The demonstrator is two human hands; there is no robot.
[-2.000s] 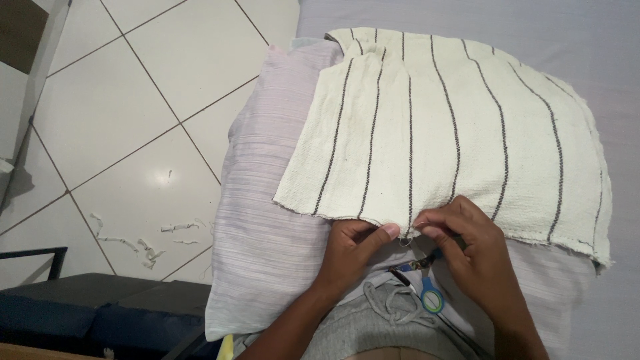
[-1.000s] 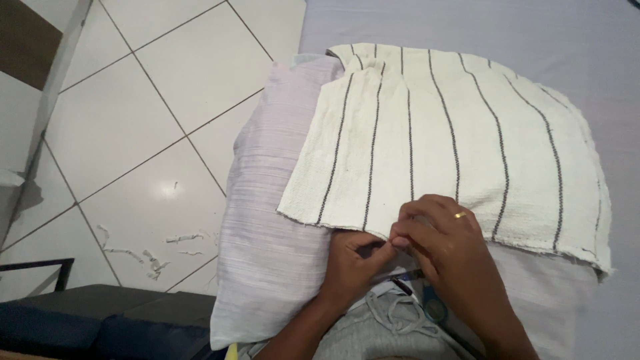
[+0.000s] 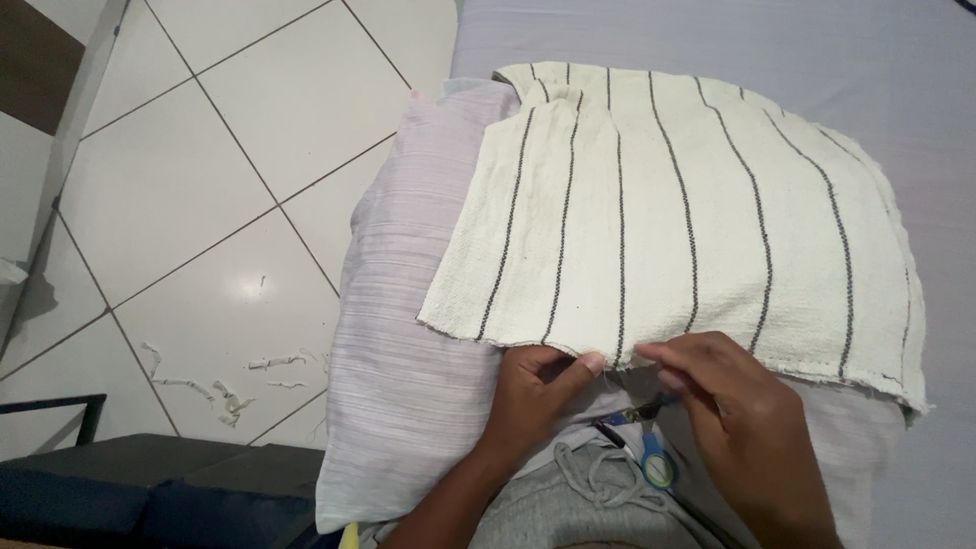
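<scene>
A white woven cloth with dark stripes (image 3: 656,221) lies over a lilac pillow (image 3: 412,328), its frayed near edge toward me. My left hand (image 3: 541,396) pinches that edge between thumb and fingers. Just right of it, my right hand (image 3: 724,404) has thumb and forefinger close together at the same edge; whether a needle or thread is between them is too small to tell. A loose thread shows between the hands. Below them, scissors with blue and green handles (image 3: 657,465) lie on my lap, partly hidden behind my right hand.
A lilac sheet (image 3: 934,191) spreads beyond the cloth. On the left, cut fabric scraps (image 3: 229,400) lie on the white tiled floor (image 3: 168,252). A dark blue padded piece (image 3: 152,496) is at the lower left. Grey drawstring clothing (image 3: 579,503) covers my lap.
My right hand has moved slightly away from my left hand, uncovering the scissors' handle more. My left hand still pinches the cloth edge.
</scene>
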